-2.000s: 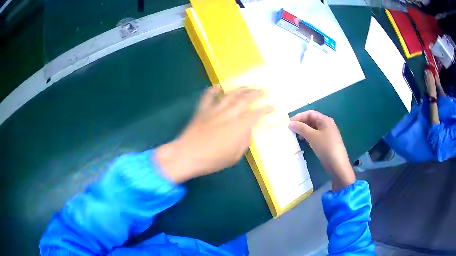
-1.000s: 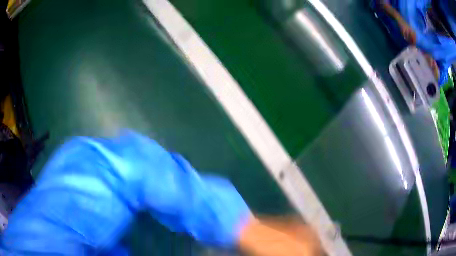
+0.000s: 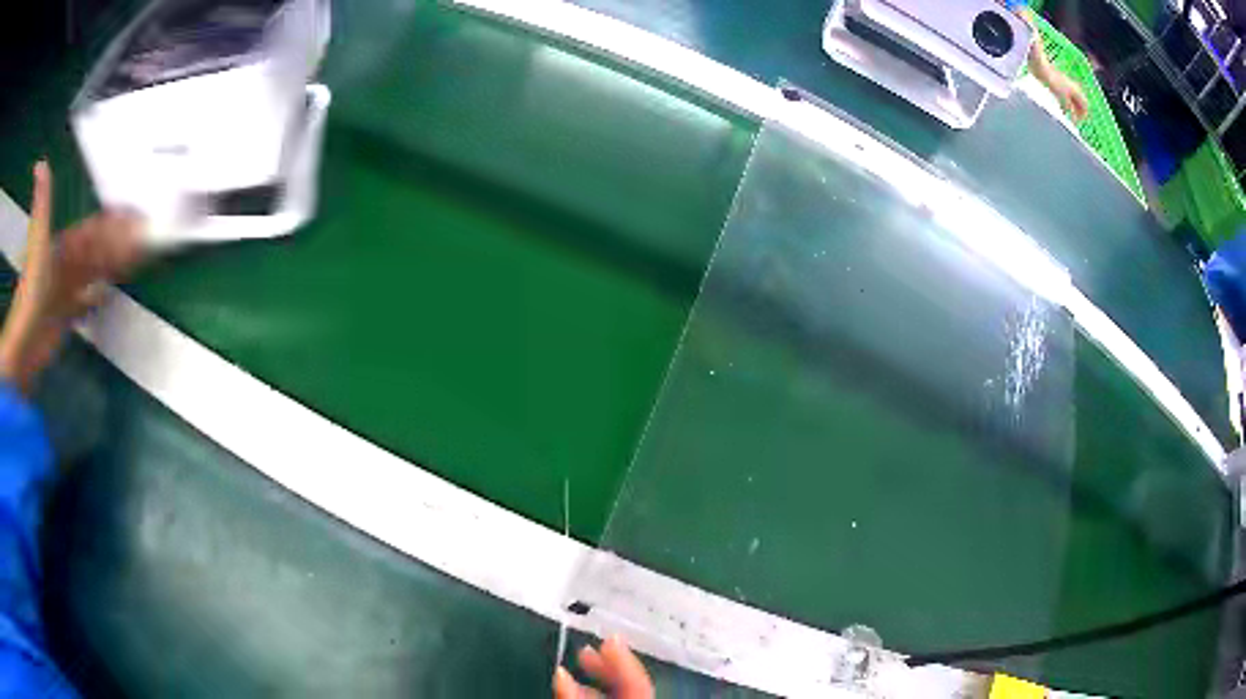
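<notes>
A white device housing (image 3: 191, 137) with a dark inside is at the upper left, over the green belt, and is blurred. My left hand (image 3: 68, 280) is at the left edge, blurred, with thumb and fingers apart. Its fingertips are by the lower corner of the housing; I cannot tell whether they touch it. My right hand (image 3: 604, 669) is at the bottom edge and mostly cut off. A thin pale strip (image 3: 562, 642), seen nearly edge-on, stands up from its fingertips in front of the near rail.
A pale metal rail (image 3: 410, 526) runs along the near side of the green belt (image 3: 478, 328). A clear sheet (image 3: 847, 410) covers its right part. A grey-white unit (image 3: 929, 48) stands beyond the far rail, near another person's hand. A black cable (image 3: 1093, 635) and a yellow corner (image 3: 1018, 687) are lower right.
The view has swung from the yellow holder to the belt. The white housing has come into view at the upper left. My left hand has left the holder and is now beside the housing.
</notes>
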